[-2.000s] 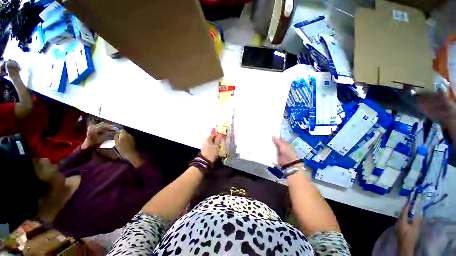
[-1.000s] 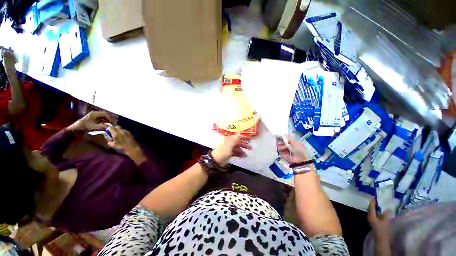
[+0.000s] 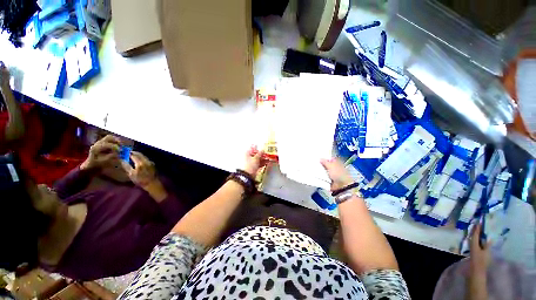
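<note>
White sheets [image 3: 308,129] lie on the bench in front of me, over a red-and-yellow printed label-paper pack [image 3: 268,101] whose left strip shows. My left hand [image 3: 256,160] holds the lower left edge, at the printed strip. My right hand [image 3: 334,171] holds the lower right edge of the white sheets. Glare hides where one sheet ends and another begins. Blue-and-white flat cartons [image 3: 406,153] lie in fanned heaps just right of the sheets.
A brown cardboard box [image 3: 207,50] stands at back left, with blue-and-white boxes [image 3: 82,61] further left. A black phone [image 3: 311,63] lies behind the sheets. Clear plastic trays [image 3: 458,76] and an orange basket [image 3: 517,96] are back right. Other people's hands show at both sides.
The red-and-yellow front, exposed a second ago, is now mostly covered by white sheets. My left hand has closed on its edge. The clear plastic at back right has shifted slightly.
</note>
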